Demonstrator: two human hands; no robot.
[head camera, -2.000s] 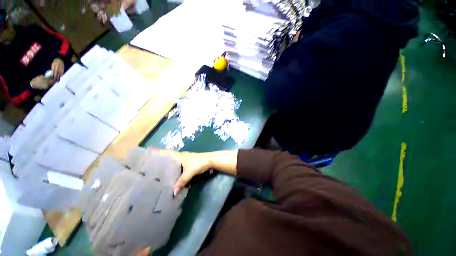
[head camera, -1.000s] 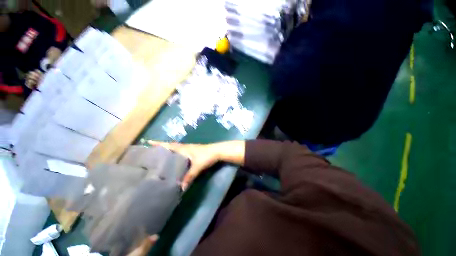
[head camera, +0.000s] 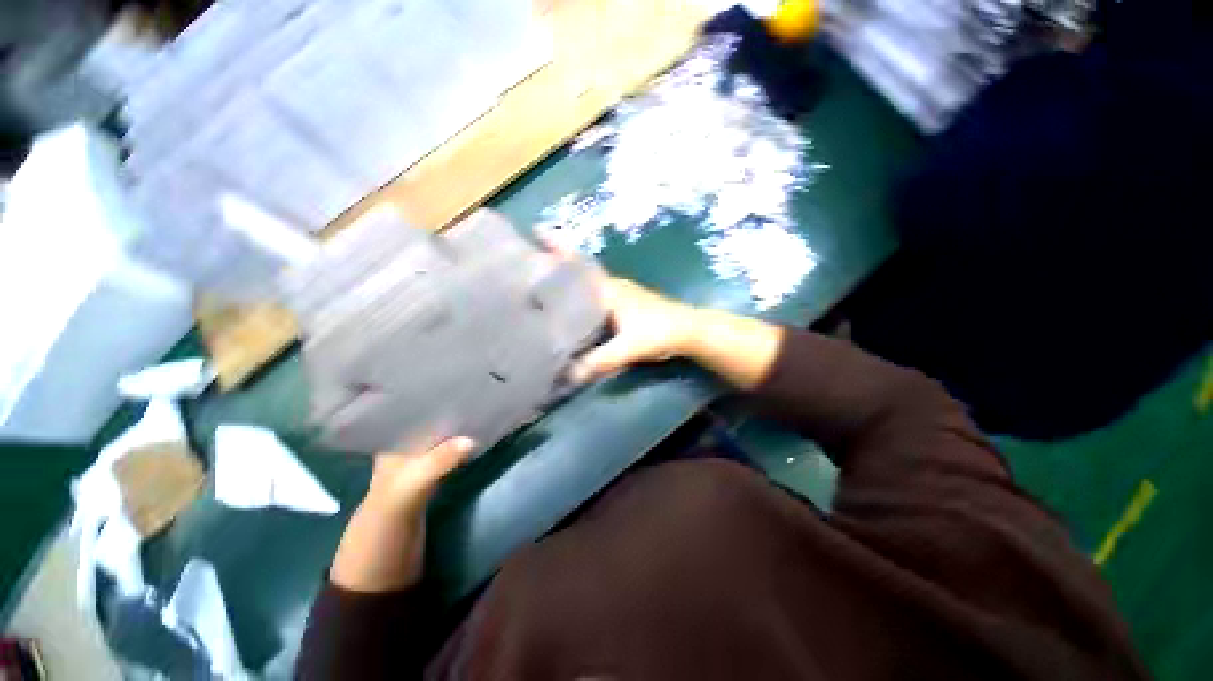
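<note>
A fanned stack of greyish carton blanks is low over the table in front of me, slightly blurred. My right hand grips its right edge, with the thumb on the near side. My left hand holds its near edge, with the thumb on top and the fingers hidden under the stack. Behind the stack, rows of pale finished boxes stand on a tan cardboard sheet. A shiny pile of small clear packets lies to the right, beyond my right hand.
Torn white and brown wrapping paper lies at left. A bulky white block is at far left. A black object and an orange ball are at the back. A person in dark clothing sits at right, beside a carton stack.
The view has swung left, so the table things appear further right. My left hand, mostly out of view before, now shows at the near edge of the blanks. My right hand still grips the right side.
</note>
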